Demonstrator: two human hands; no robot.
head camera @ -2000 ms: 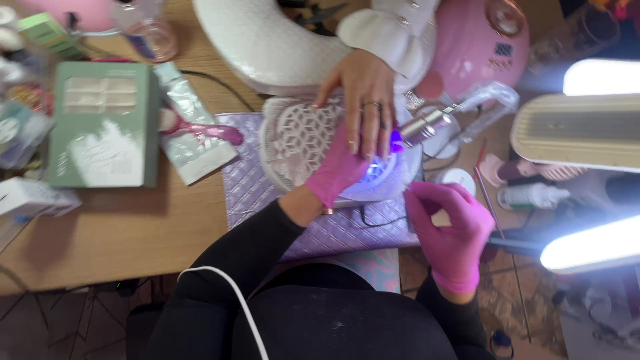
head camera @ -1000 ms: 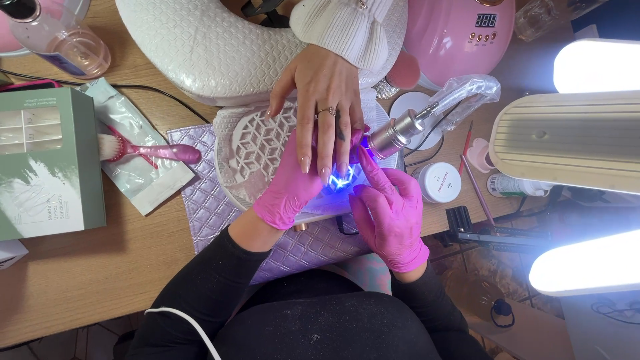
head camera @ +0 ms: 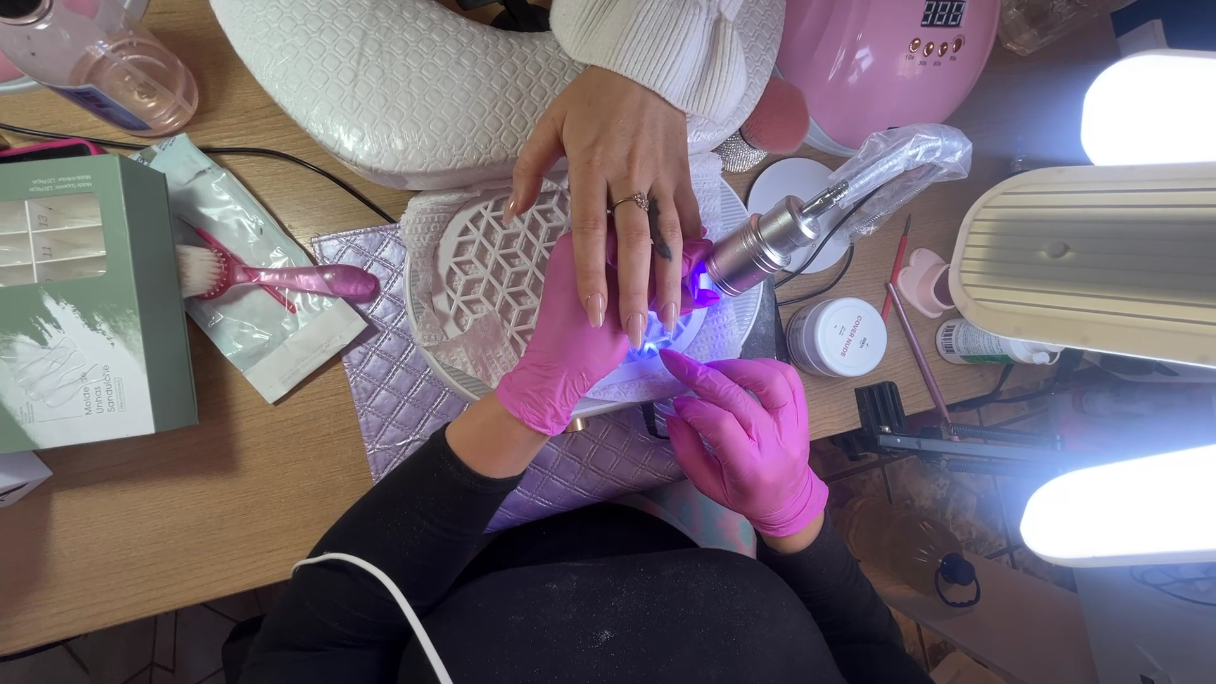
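Note:
My left hand (head camera: pixel 575 342), in a pink glove, lies under another person's hand (head camera: pixel 627 180) and is partly hidden by it; its fingers appear to hold that hand from below. That hand has long nude-coloured nails and a ring. Close to its side, a silver gooseneck lamp (head camera: pixel 755 249) shines violet light at pink-gloved fingertips. Beneath both hands is a round white dust collector (head camera: pixel 499 256) with a patterned grille and paper towel. My right hand (head camera: pixel 741 437), also pink-gloved, is just below the other person's nails, fingers bent and somewhat apart, with nothing plainly in it.
A white padded armrest (head camera: pixel 408 95) and a pink nail lamp (head camera: pixel 883 57) stand at the back. To the right are a white jar (head camera: pixel 838 337) and a bright light fixture (head camera: pixel 1092 261). Leftward lie a green box (head camera: pixel 152 304), a pink-handled brush (head camera: pixel 323 280) and a bottle (head camera: pixel 104 66).
From two seconds ago, my right hand has moved in from the right, closer to the other person's fingers. My left hand stays under that hand. The view has moved closer.

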